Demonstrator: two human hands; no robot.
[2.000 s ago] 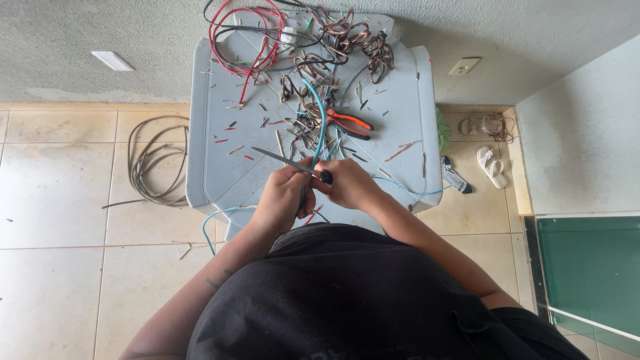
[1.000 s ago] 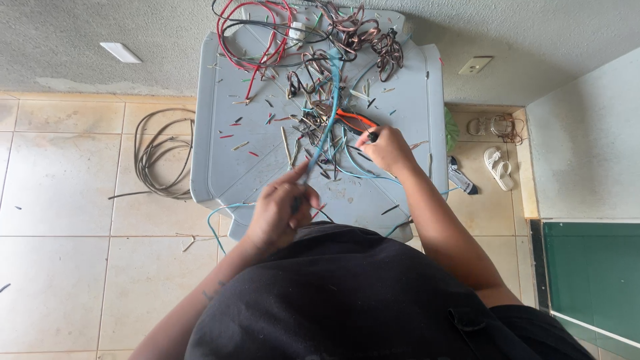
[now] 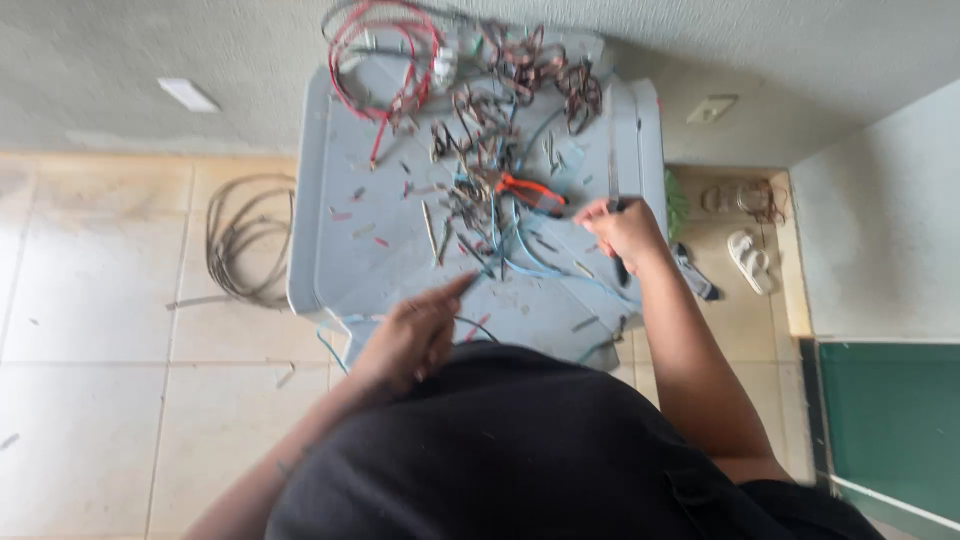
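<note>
My right hand point(image 3: 626, 234) is over the right side of the grey plastic table point(image 3: 304, 225), shut on a knife point(image 3: 613, 161) whose blade points to the far edge. Its black handle shows below my fingers. My left hand point(image 3: 412, 330), blurred, is over the near edge with the index finger stretched out; whether it holds anything cannot be told. Just beyond that fingertip are cut wire pieces point(image 3: 474, 244) and a light-blue cable point(image 3: 551, 274). Pliers with orange handles point(image 3: 531, 193) lie mid-table, left of my right hand.
A coiled red cable point(image 3: 382, 112) and tangled brown wires point(image 3: 525, 64) lie at the far side. Wire scraps are scattered over the table. On the floor are a coiled grey cable point(image 3: 217, 247) at left, and a white sandal point(image 3: 750, 262) and a dark shoe point(image 3: 694, 274) at right.
Two seconds ago my hands were together at the blue cable with the knife. They have come apart; my right hand has moved right, past the pliers, and the blue cable's raised length is down.
</note>
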